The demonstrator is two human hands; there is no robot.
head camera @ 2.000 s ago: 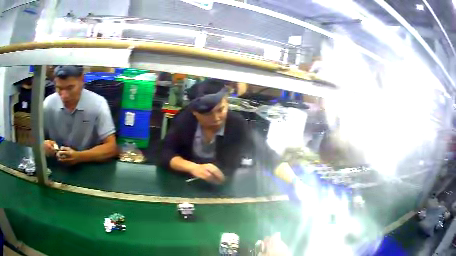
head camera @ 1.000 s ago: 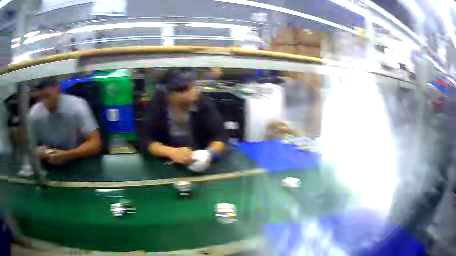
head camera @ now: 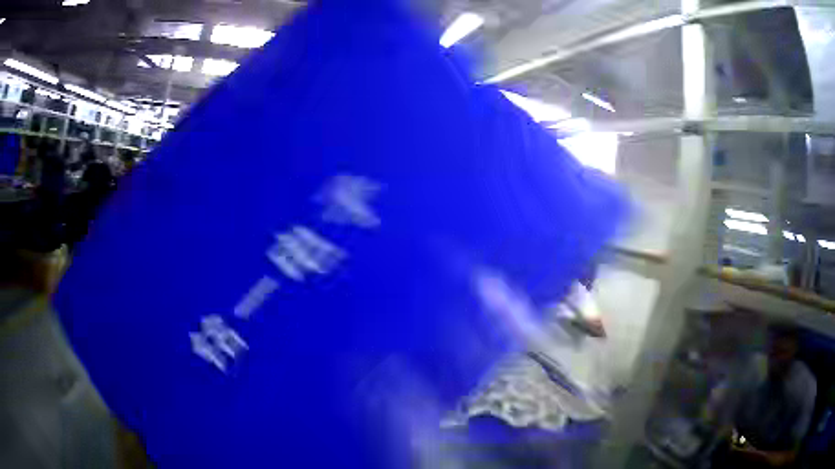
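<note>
A large blue sheet [head camera: 302, 119] with white Chinese lettering is raised and tilted close in front of me, blurred, and fills most of the view. It hides the work area behind it. A small skin-toned shape [head camera: 589, 316] shows by its right edge; I cannot tell whether it is a hand or whose. I cannot make out my left hand or my right hand. A pile of pale units [head camera: 522, 398] lies at the lower right, beyond the sheet.
A blue edge [head camera: 549, 434] shows under the pile. A pale metal post [head camera: 693, 165] and rails stand at right. A person in a grey shirt [head camera: 778, 394] sits at lower right. Pale grey cloth [head camera: 32, 366] is at the left edge. Distant people and ceiling lights are at upper left.
The view has swung away from the green belt and the two workers opposite. The blue sheet, lying flat before, now stands raised and close to the camera.
</note>
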